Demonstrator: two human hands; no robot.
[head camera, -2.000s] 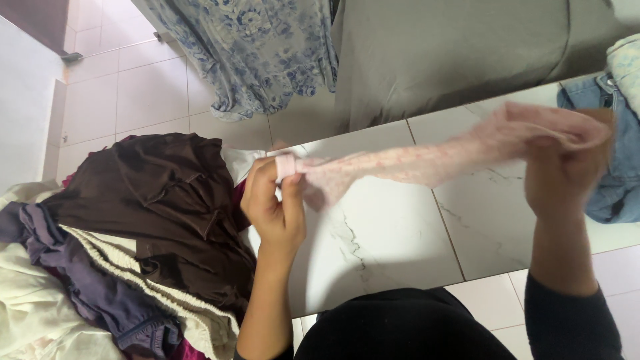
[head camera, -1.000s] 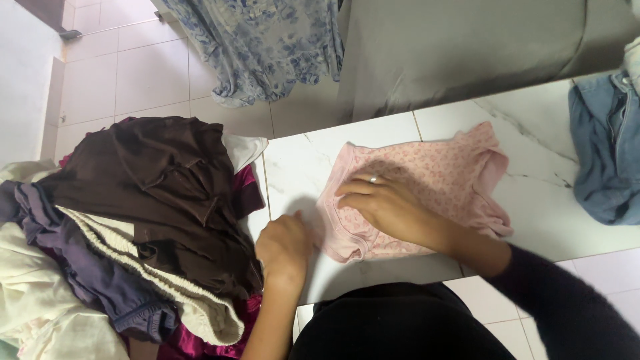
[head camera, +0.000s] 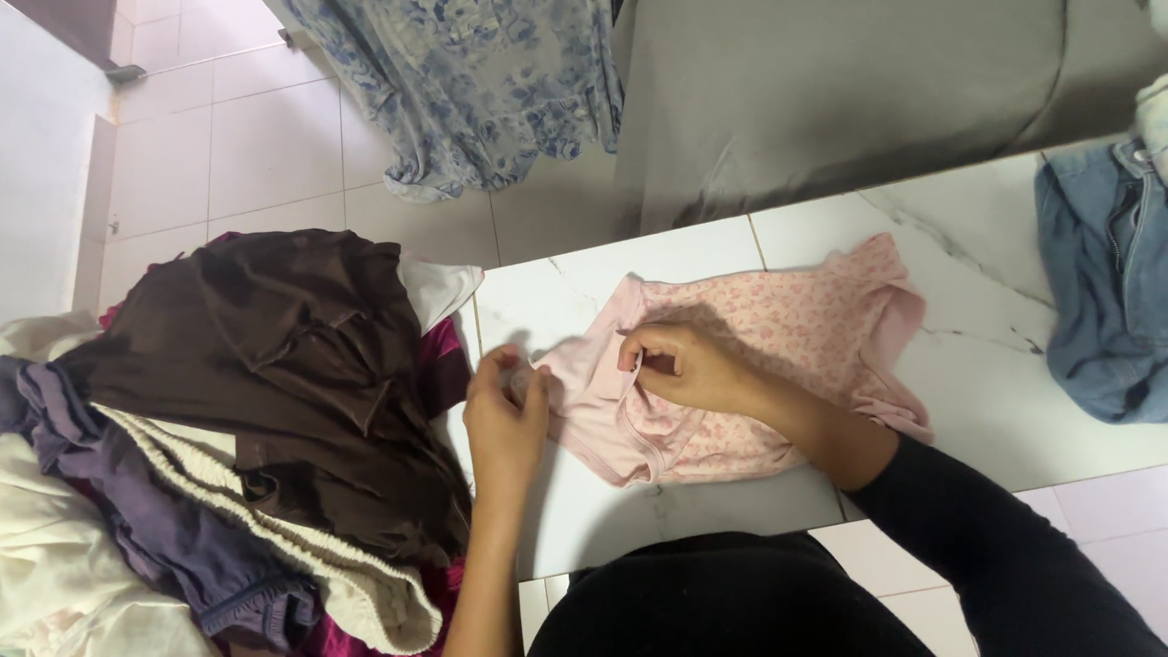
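Observation:
A small pink patterned garment (head camera: 776, 319) with plain pink bands lies spread on the white marble-look tiled surface (head camera: 976, 365). My right hand (head camera: 684, 365) reaches over it and pinches a light edging strip of the fabric between thumb and fingers. At the garment's left end, my left hand (head camera: 506, 411) has its thumb and index finger around the pink edge; whether they grip it is hard to tell. The fabric between the two hands is lifted a little and wrinkled.
Left of my left hand is a heap with a dark brown satiny garment (head camera: 301, 328), a purple garment (head camera: 173, 520) and a cream elastic-waisted garment (head camera: 365, 584). Blue denim (head camera: 1095, 292) lies at the right. Beyond the surface are grey material (head camera: 821, 91) and a blue floral cloth (head camera: 493, 82).
Two seconds ago the pink garment was stretched in the air between both hands; now it lies on the surface. Since one second ago, my right hand has lifted part of its edging.

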